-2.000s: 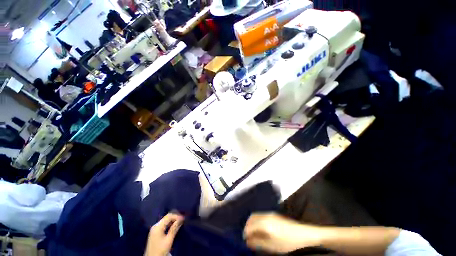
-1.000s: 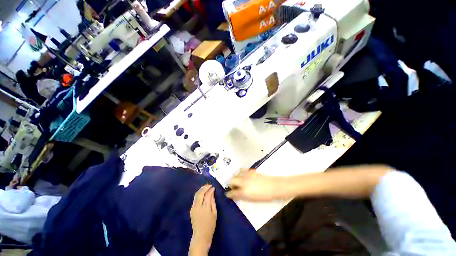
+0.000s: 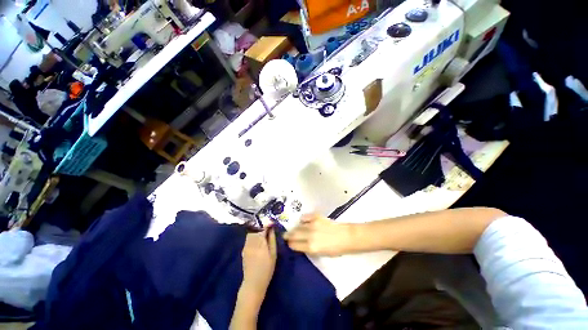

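A large navy garment lies on the white table and hangs over its front edge; its upper edge reaches the presser foot and needle of the white JUKI machine. My left hand is at the garment's edge just below the needle, thumb and finger pinching the cloth. My right hand is just right of the needle, fingertips together on the cloth's edge. The exact stitching point is partly hidden by my fingers.
Pink-handled snips lie under the machine arm. Dark strips lie right of them. A white thread cone and an orange box stand behind the head. A teal basket is at the left. A dark cloth mound fills the far right.
The garment's edge has moved from the table front up to the needle, and both hands have moved up with it. In the last second my hands have come closer together at the needle.
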